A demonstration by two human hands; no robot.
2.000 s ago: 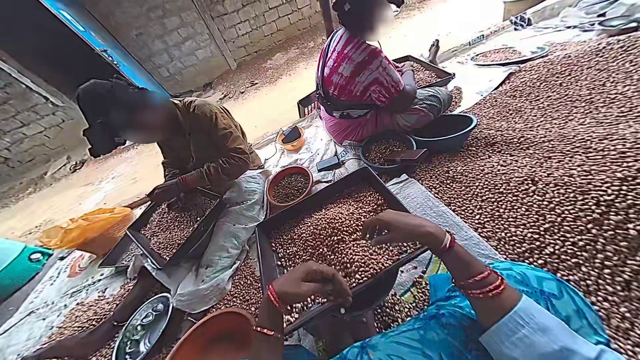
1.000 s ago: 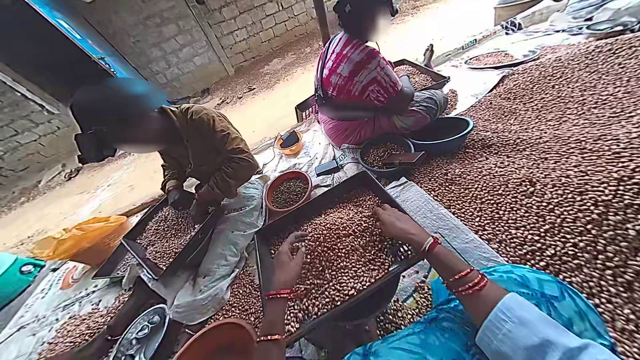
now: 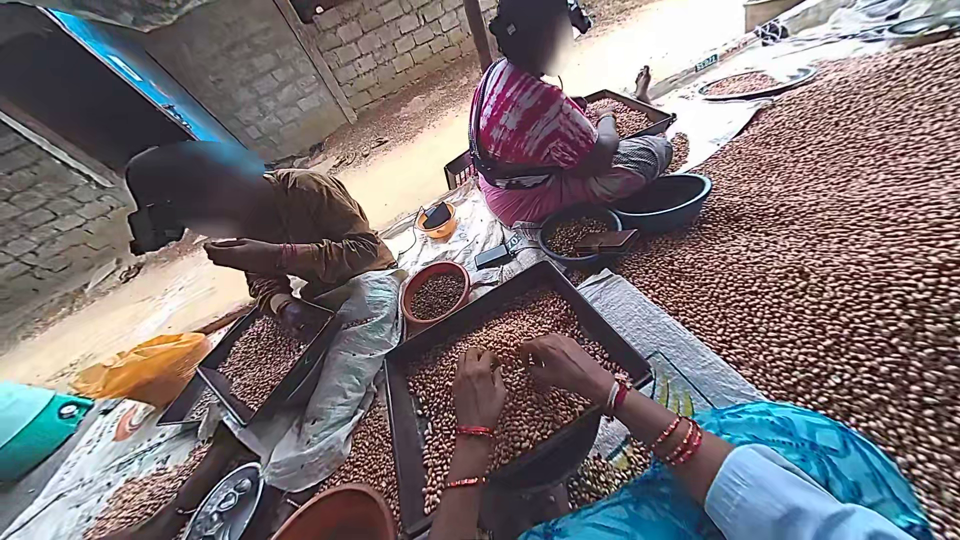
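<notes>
A dark rectangular tray [image 3: 401,442] holds a layer of small brown nuts or seeds [image 3: 480,322]. My left hand [image 3: 480,386] is over the middle of the layer, back of the hand up, fingers bent down at the nuts. Just to its right, my right hand [image 3: 566,364] has its fingertips drawn together near the nuts; whether anything is between them cannot be told. Both wrists wear red bangles. Beyond the tray stands a round orange-brown bowl [image 3: 406,300] of darker nuts. An empty-looking orange-brown bowl [image 3: 337,514] is at the bottom edge.
A large heap of nuts [image 3: 825,247] covers the right side. One person [image 3: 322,217] sits at a tray on the left, another [image 3: 532,127] at a tray farther back. Blue tubs [image 3: 664,214], a phone [image 3: 492,256], a metal bowl [image 3: 225,502] and a yellow bag [image 3: 142,367] lie around.
My two hands, wide apart two seconds ago, are now close together over the middle of the tray. The person on the left has raised one hand toward the face.
</notes>
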